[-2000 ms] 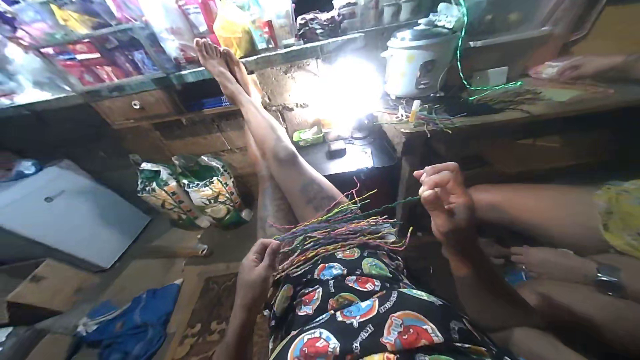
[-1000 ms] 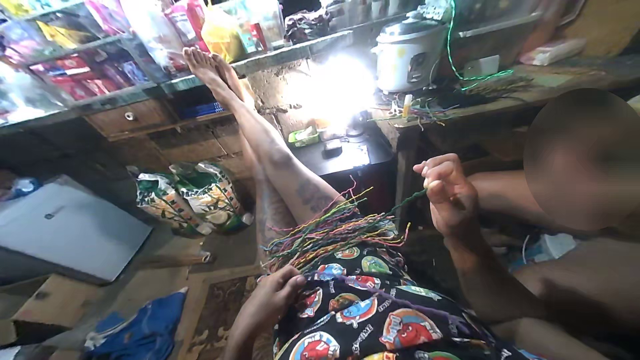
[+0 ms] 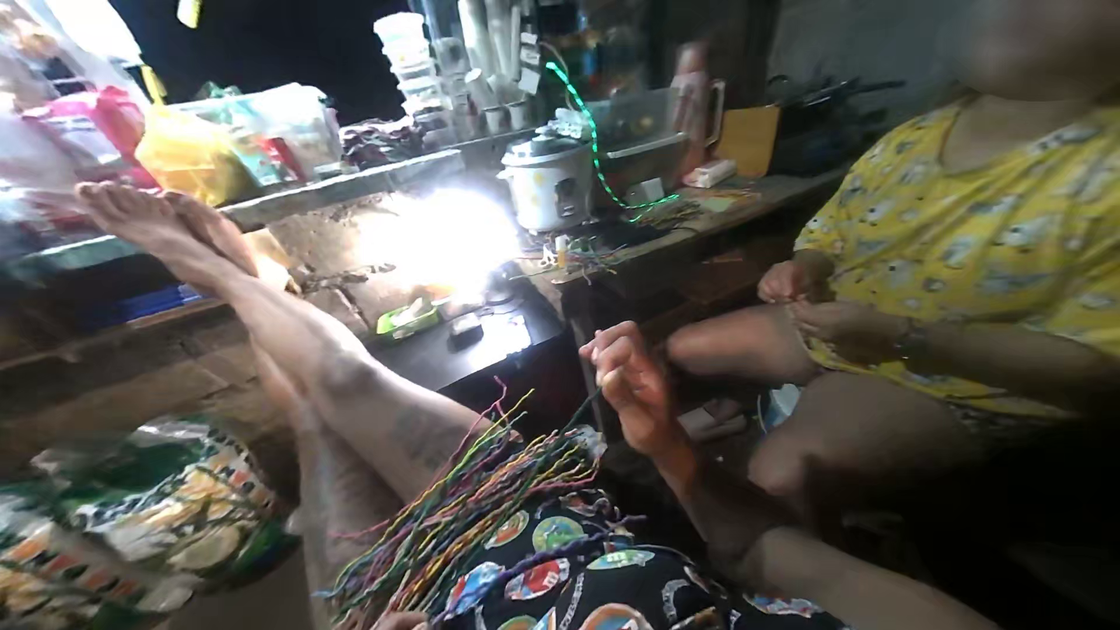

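Note:
A bundle of multicoloured twisted cords (image 3: pixel 464 507) lies across my lap, over black shorts with a colourful print (image 3: pixel 560 573). My right hand (image 3: pixel 632 385) is raised to the right of the bundle, its fingers curled and pinching a thin dark green cord (image 3: pixel 588 407) that runs down toward the bundle. Only a small part of my left hand (image 3: pixel 401 620) shows at the bottom edge, by the lower end of the cords; its fingers are mostly cut off. A loose purple cord (image 3: pixel 551 553) lies on the shorts.
My crossed legs stretch to a ledge (image 3: pixel 350 188) with plastic bags. A bright lamp (image 3: pixel 455 236) glows beside a rice cooker (image 3: pixel 547 184). More cords lie on the wooden bench (image 3: pixel 744 210). A person in a yellow top (image 3: pixel 980 227) sits at right, hands together. Printed sacks (image 3: pixel 201 507) stand lower left.
The view has swung up and to the right, bringing in the seated person. My left hand, on the lap by the cords before, is now mostly out of frame. My right hand stays raised with the green cord.

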